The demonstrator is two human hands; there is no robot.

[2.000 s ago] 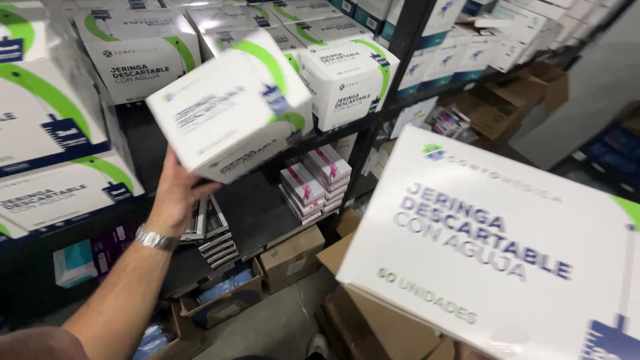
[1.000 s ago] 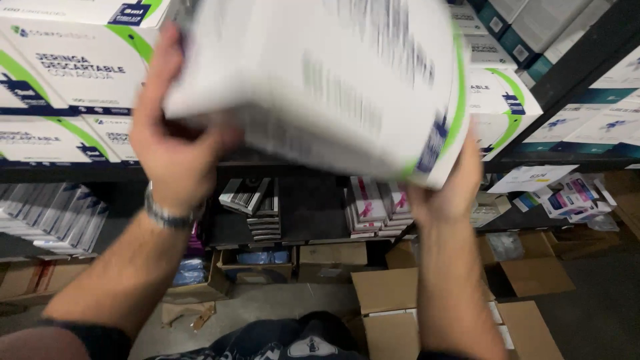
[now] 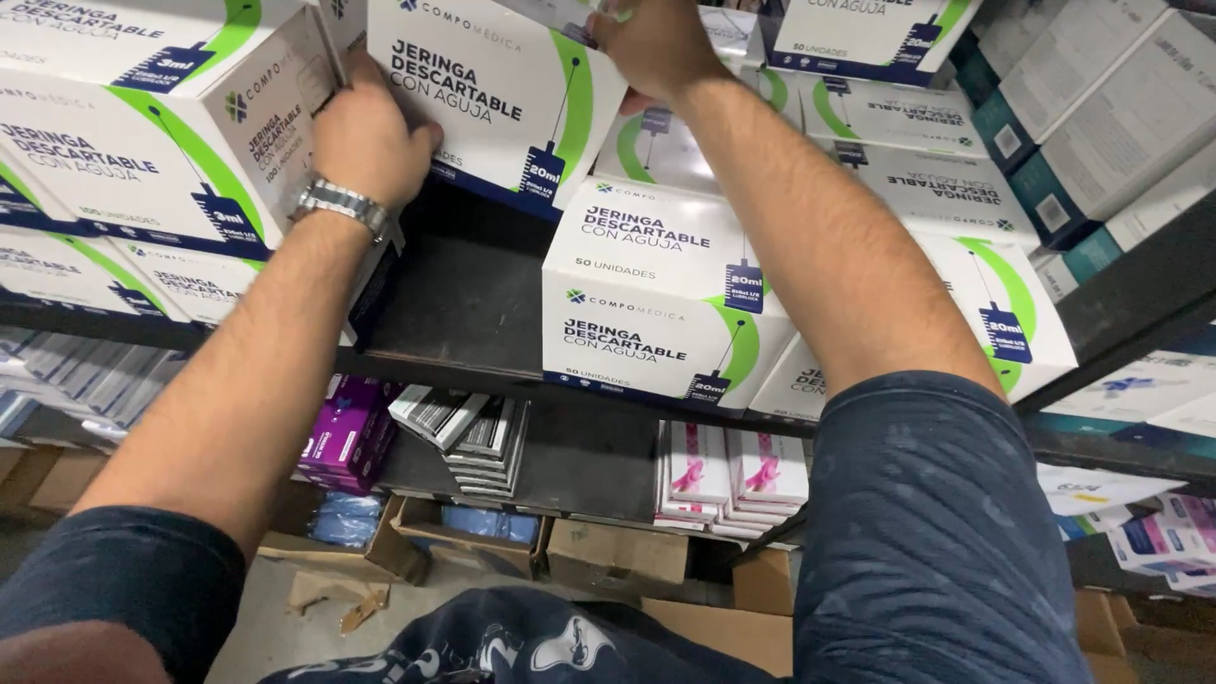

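A white 20 ml syringe box [image 3: 475,95] with a green curve is held between my hands, tilted above the dark shelf. My left hand [image 3: 372,142], with a metal-band watch on the wrist, presses the box's left side. At its upper right corner is my right hand [image 3: 655,47], its fingers partly hidden at the frame's top. Just right of the held box, another 20 ml syringe box [image 3: 665,313] rests at the shelf's front edge. Close to my left hand stands a stack of 3 ml syringe boxes [image 3: 142,161].
More syringe boxes [image 3: 931,180] fill the shelf's right side, beside a dark metal upright [image 3: 1130,285]. The lower shelf [image 3: 579,456] holds purple cartons [image 3: 349,432], flat grey boxes [image 3: 484,446] and pink-marked boxes [image 3: 698,465]. Open cardboard boxes [image 3: 617,554] stand below.
Two seconds ago my left hand was at a box on the shelf and a large box was at the right. Both hands then held a box before the shelf; now they hold one farther in, above the shelf.
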